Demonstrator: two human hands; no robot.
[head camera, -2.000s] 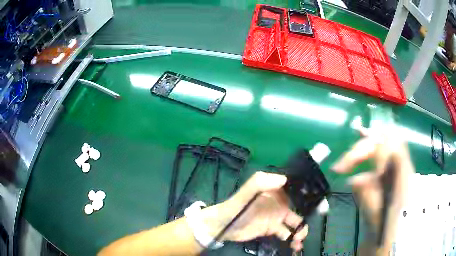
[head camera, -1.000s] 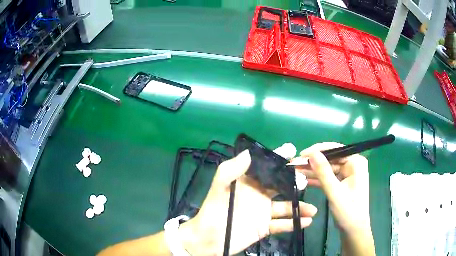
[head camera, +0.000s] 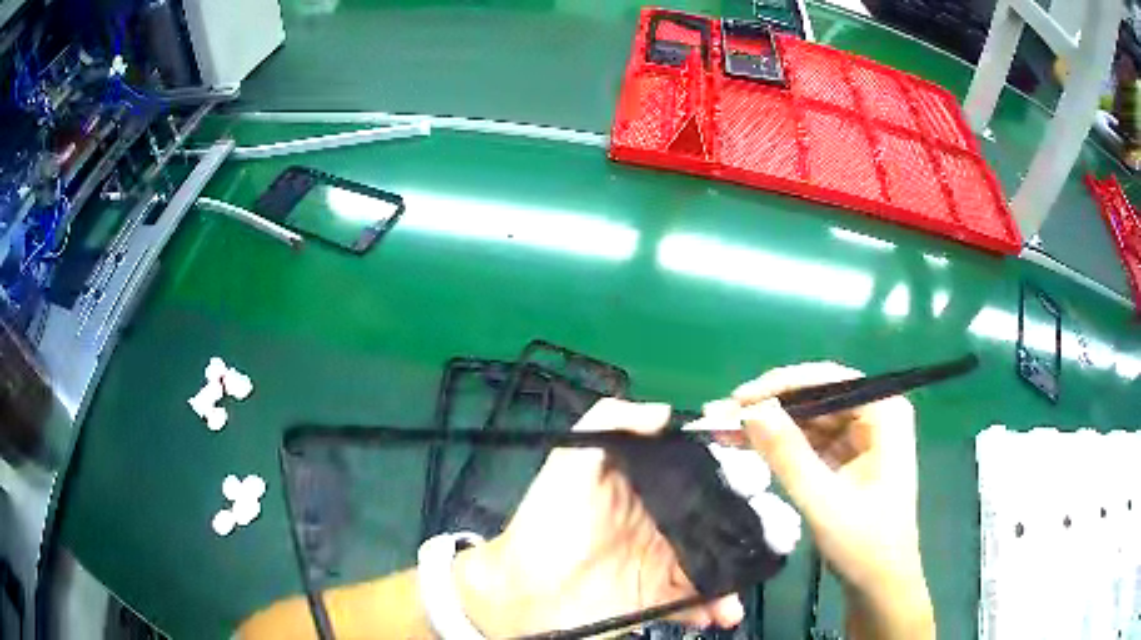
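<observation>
My left hand (head camera: 582, 538), with a white band (head camera: 441, 585) at its wrist, holds a thin black phone frame (head camera: 707, 506) low in the view. The frame's open window reaches left over my forearm, and its solid dark end lies at my fingers. My right hand (head camera: 851, 481) holds black-handled tweezers (head camera: 888, 385), their pale tips at the frame's upper edge near the solid end. White finger cots (head camera: 773, 520) show beside that end. Whether the tips grip anything cannot be told. More black frames (head camera: 532, 356) lie loosely stacked behind my left hand, partly hidden.
Single phone frames lie on the green surface at upper left (head camera: 335, 210) and far right (head camera: 1039, 341). A red perforated tray (head camera: 826, 131) lies beyond. Two white clusters (head camera: 223, 393) are at left. A pale sheet with dark dots (head camera: 1064, 538) is at lower right. Pale rails (head camera: 325, 140) edge the left.
The held frame has turned so that its window points left instead of down. The tweezers stay at its solid end. The single frames beyond have shifted left.
</observation>
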